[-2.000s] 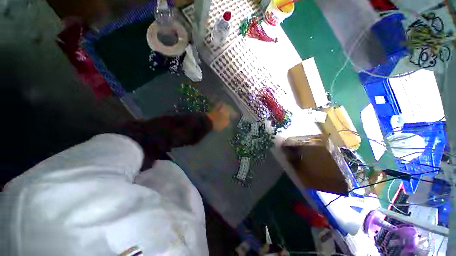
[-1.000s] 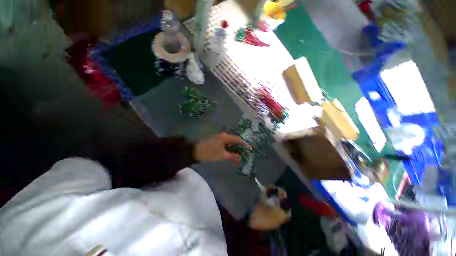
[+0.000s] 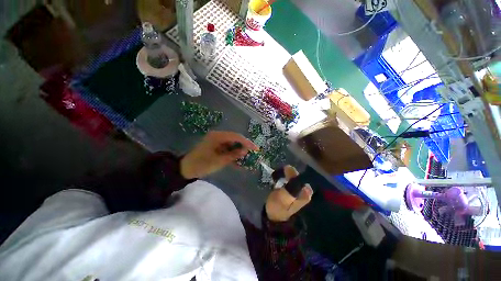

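Note:
My left hand point(image 3: 211, 155) is over the grey mat point(image 3: 233, 189), with the fingertips closed on a small dark-green piece, likely a circuit board point(image 3: 234, 146). My right hand point(image 3: 287, 202) is right of it and holds a handheld tool point(image 3: 294, 185) with a dark handle; its narrow pale tip points towards the left fingertips. The tip and the piece look apart. A group of green and whitish boards point(image 3: 267, 140) lies just beyond both hands. A separate green board pile point(image 3: 199, 117) lies on the mat, beyond my left hand.
Behind the mat are a perforated tray point(image 3: 233, 74) with red-wired parts point(image 3: 276, 103) and an open cardboard box point(image 3: 335, 145). A tape roll point(image 3: 157, 61), a clear bottle point(image 3: 150, 36) and crumpled white tissue point(image 3: 188, 81) are at the left. A purple fan point(image 3: 439, 200) stands far right.
My left hand has drawn back from the board group and now holds a small piece. My right hand has come up closer with the tool. The view has shifted.

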